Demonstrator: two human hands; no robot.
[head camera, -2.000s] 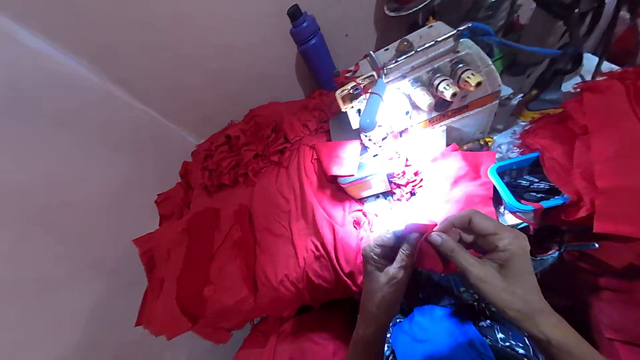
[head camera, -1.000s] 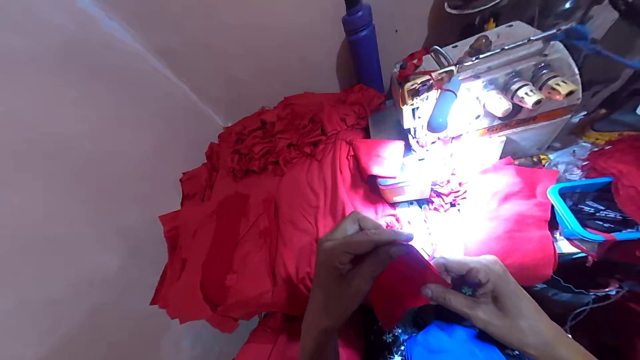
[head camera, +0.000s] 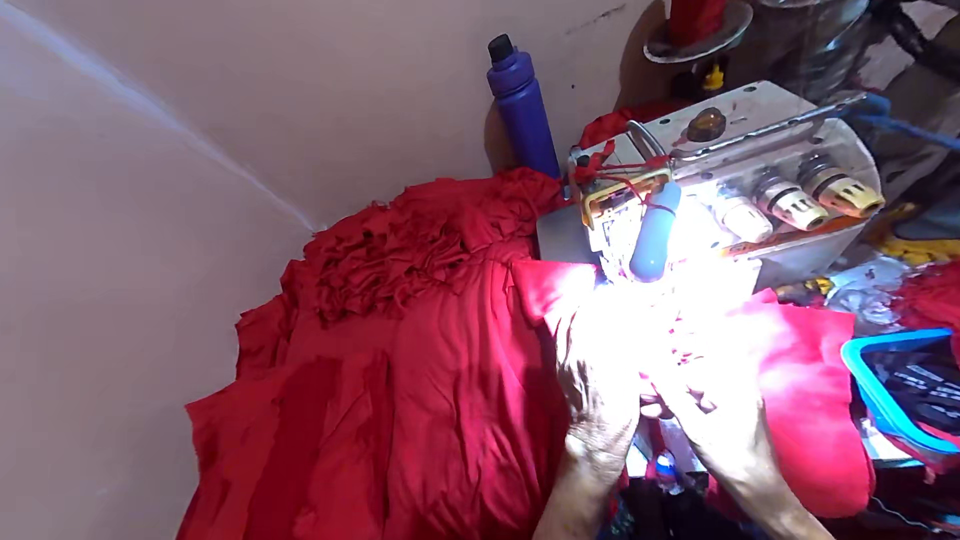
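Note:
Both my hands are at the lit front of an overlock sewing machine (head camera: 772, 142), strongly overexposed by its lamp. My left hand (head camera: 600, 375) lies beside the folded edge of red fabric (head camera: 551, 285), its fingertips lost in the glare. Close to its right, my right hand (head camera: 712, 405) has curled fingers near small bits of red cloth. A red fabric panel (head camera: 810, 397) lies right of my right hand. The glare hides the needle area and what my fingers hold.
A large heap of red fabric (head camera: 457, 390) covers the left side. A purple bottle (head camera: 525, 112) stands against the wall behind it. To the right is a blue-rimmed container (head camera: 885, 397) with dark contents. A thread cone (head camera: 694, 22) stands behind the machine.
Both hands have moved up to the machine from below it, where they held a red fabric piece between them. That piece is now lost in the glare. The view has shifted.

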